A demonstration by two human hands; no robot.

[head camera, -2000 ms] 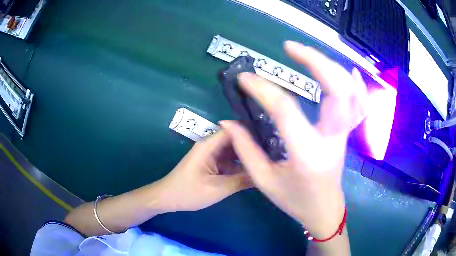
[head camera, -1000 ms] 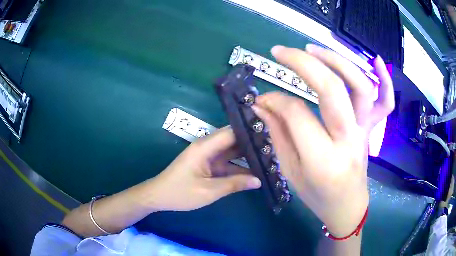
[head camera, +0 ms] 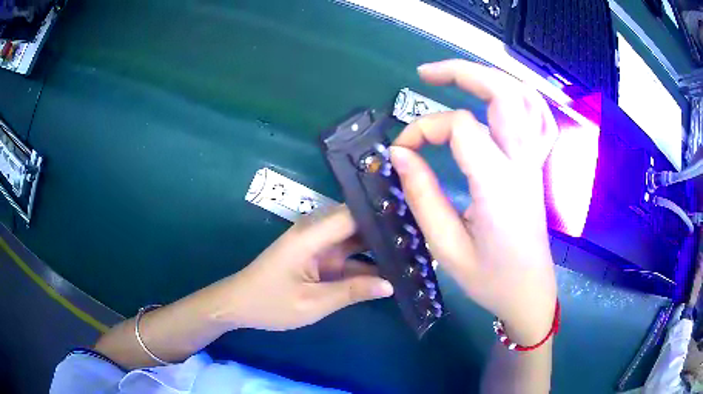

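A dark LED light bar [head camera: 370,200] is held tilted above the mat, with several round fittings in a row and small clear parts along its right edge. The top fitting shows an orange dot. My left hand [head camera: 297,273] grips the bar from the left, thumb at its lower edge. My right hand [head camera: 493,200] has thumb and index fingertip together at the clear lens [head camera: 384,158] by the top fitting; the fingertips hide part of it. Its other fingers are spread.
One pale light bar [head camera: 279,195] lies on the green mat [head camera: 169,123], partly behind my left hand. Another [head camera: 416,106] lies behind my right hand. A bright white-violet lamp [head camera: 574,177] glows at right. Black trays [head camera: 566,38] stand at upper right. A metal frame [head camera: 17,173] is at far left.
My right thumb and index finger, earlier over the bar's middle, are now at the top fitting. The held bar has tilted and shifted slightly left. The rear bar is more covered by my right hand.
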